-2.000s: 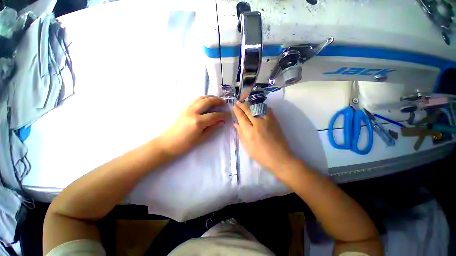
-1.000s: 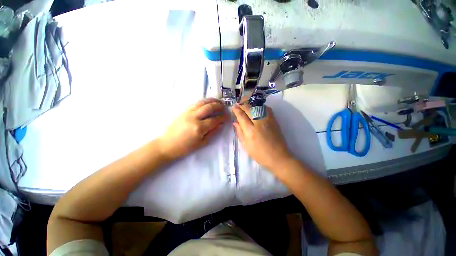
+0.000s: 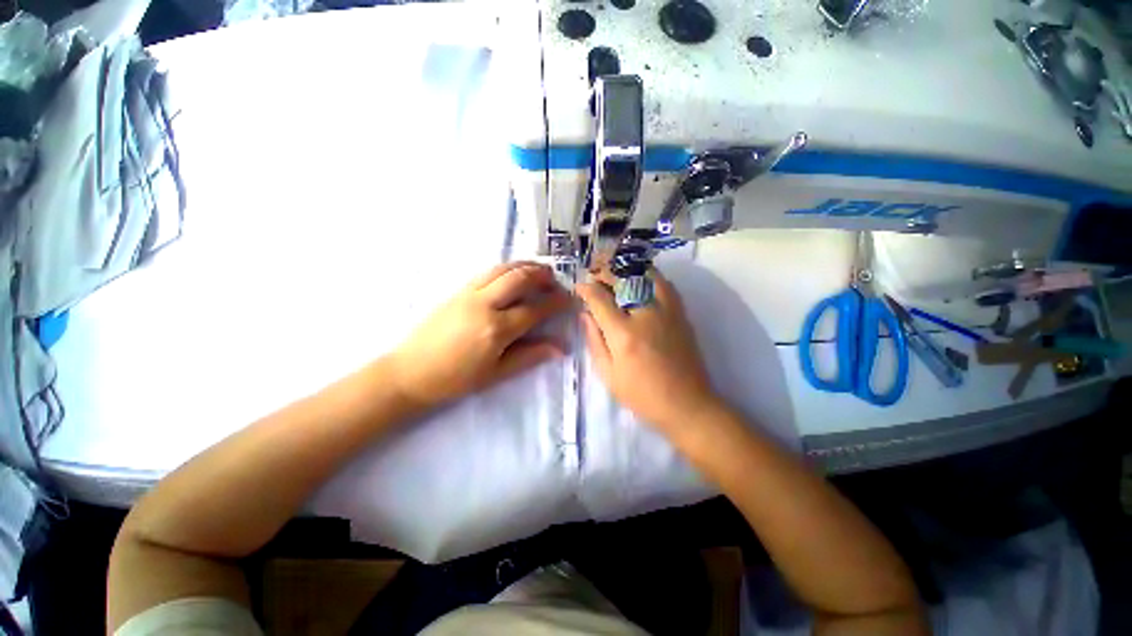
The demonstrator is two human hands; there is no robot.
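Note:
The pale lavender-white fabric panel lies on the machine table, its near edge hanging over the front. A narrow folded strip with a darker line runs lengthwise down it to the presser foot. My left hand rests on the cloth left of the strip, fingers bent near the foot. My right hand lies on the cloth right of the strip, its fingertips beside the foot and partly behind the tension knob. Both hands press the cloth flat; neither visibly grasps it.
The white sewing machine head spans the top right. Blue-handled scissors, slim snips and a blue pen lie right of my right hand. Small tools clutter the far right. Grey-blue cut pieces are heaped at left.
The view has shifted, so the machine head and tools sit lower in the picture. Both hands stay beside the presser foot; the strip looks a little shorter below them.

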